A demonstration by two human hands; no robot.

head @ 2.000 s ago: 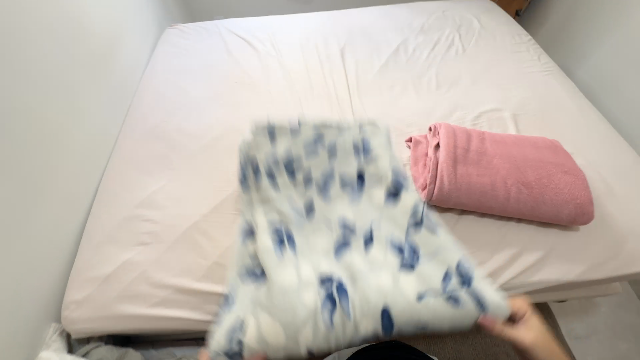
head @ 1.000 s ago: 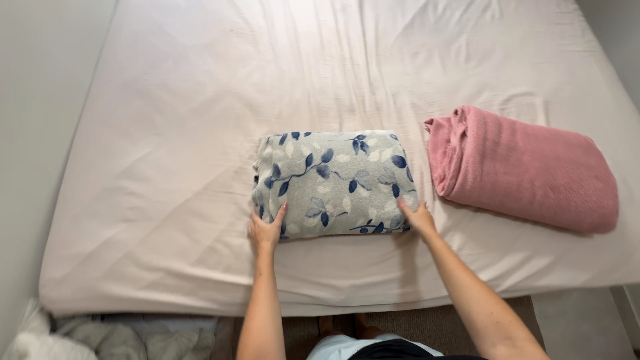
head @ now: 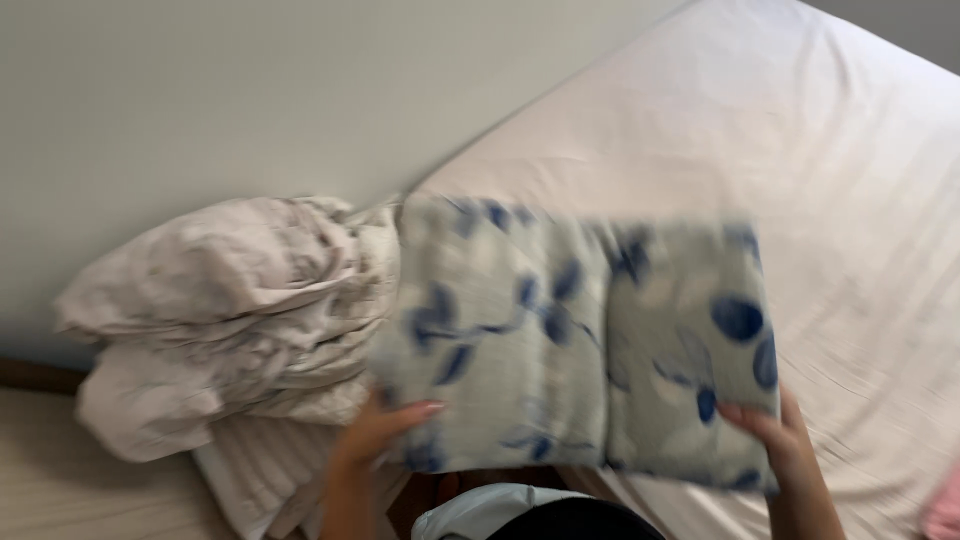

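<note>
A folded fabric piece with blue leaves on a pale grey ground (head: 510, 330) is held up in front of my body, blurred by motion. My left hand (head: 382, 424) grips its lower left corner, thumb on top. At the lower right edge, my right hand (head: 772, 431) grips it the same way, fingers hidden underneath. A pink folded blanket (head: 946, 502) shows only in part at the right edge of the view.
Rumpled pale bedding (head: 225, 277) is heaped at the left, against the wall (head: 300, 90). Beneath it lies a ribbed or striped cloth (head: 277, 457). The bed with its pale fitted sheet (head: 840, 247) extends to the right.
The leaf-print fabric, lying folded on the bed one second ago, is now lifted off it in both hands. The view has swung left, towards the heaped bedding.
</note>
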